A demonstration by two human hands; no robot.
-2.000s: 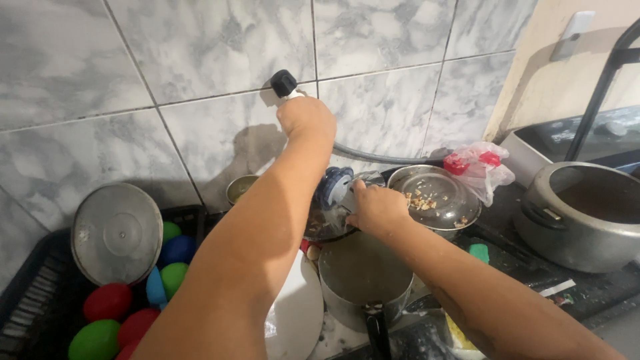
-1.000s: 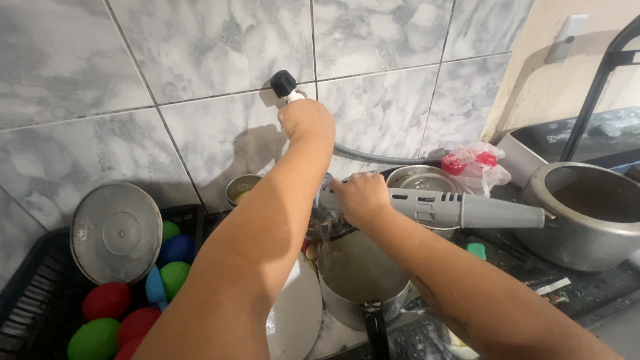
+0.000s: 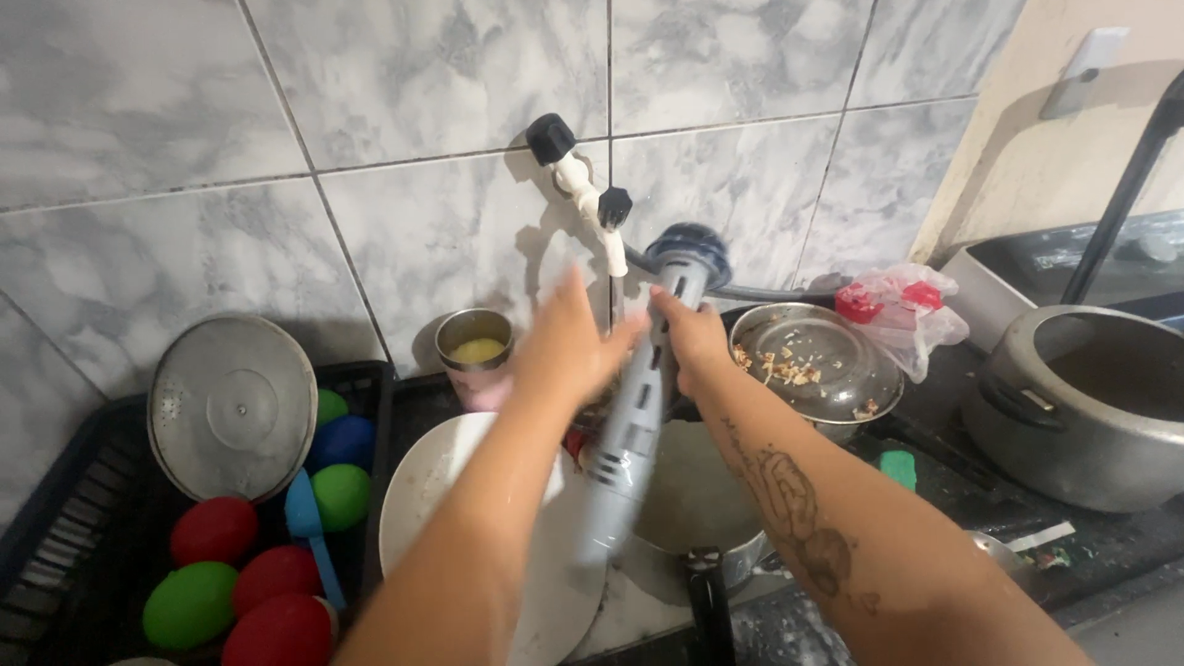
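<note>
My right hand (image 3: 689,338) grips a long grey plastic utensil (image 3: 638,407), slotted along its length, with a dark blue rounded end (image 3: 689,248) up near the wall. Its other end hangs blurred over a white plate (image 3: 435,481) and a saucepan (image 3: 694,490) with a black handle. To the left of the utensil, my left hand (image 3: 578,342) is blurred, fingers apart, below the white tap (image 3: 587,199) with black knobs. Whether it touches the utensil cannot be told. Behind the left wrist stands a metal-rimmed cup (image 3: 474,350) with yellowish contents.
At left, a black dish rack (image 3: 83,481) holds a metal lid (image 3: 231,407), red, green and blue rounded items and a light blue utensil (image 3: 314,532). At right are a metal bowl (image 3: 832,361) with food scraps, a plastic bag (image 3: 911,305) and a large pot (image 3: 1073,407).
My left hand has let go of the tap's upper knob and come down beside the grey utensil. The utensil has swung from pointing right to pointing down toward the plate, still in my right hand.
</note>
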